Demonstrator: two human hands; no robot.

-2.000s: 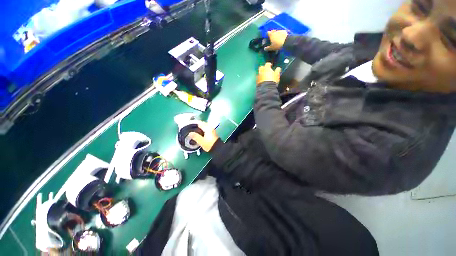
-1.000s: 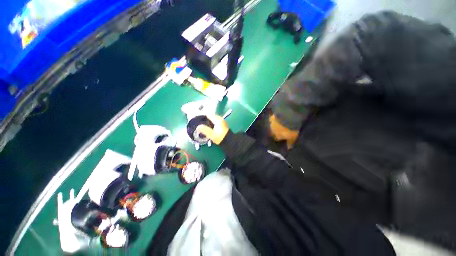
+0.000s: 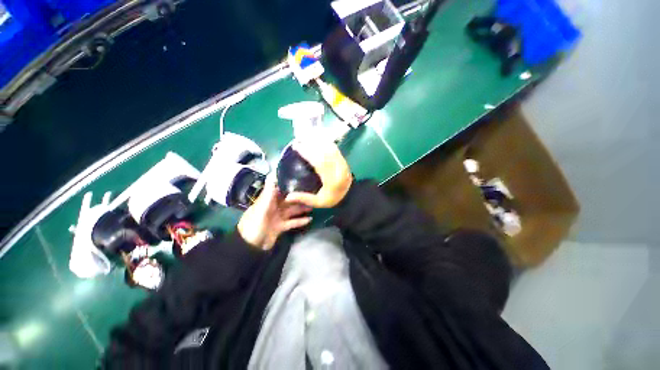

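A white camera body (image 3: pixel 302 114) with a black ball (image 3: pixel 297 172) is in front of me near the bench's front edge. My right hand (image 3: pixel 333 177) grips it from the right, thumb across the lower ball. My left hand (image 3: pixel 271 219) is beside the ball's lower left, fingers apart; whether it touches the ball is unclear. Three more white camera bodies stand to the left: the nearest (image 3: pixel 230 162), the middle one (image 3: pixel 161 188) and the far left one (image 3: pixel 83 246). Wires and pale round discs (image 3: pixel 147 274) show at the two farther ones.
A yellow-white tube (image 3: pixel 340 102) and a metal-topped box (image 3: pixel 373 32) lie beyond the camera. A black item (image 3: pixel 498 42) and a blue bin (image 3: pixel 539 29) are at the bench's right end. A brown box (image 3: pixel 539 184) holding a white-and-black item is below right. A dark conveyor (image 3: pixel 195 54) runs behind.
My left hand has come into view beside the ball. My right hand now wraps the camera, whose black ball shows a smooth side. The other person has left the view, and the brown box now shows.
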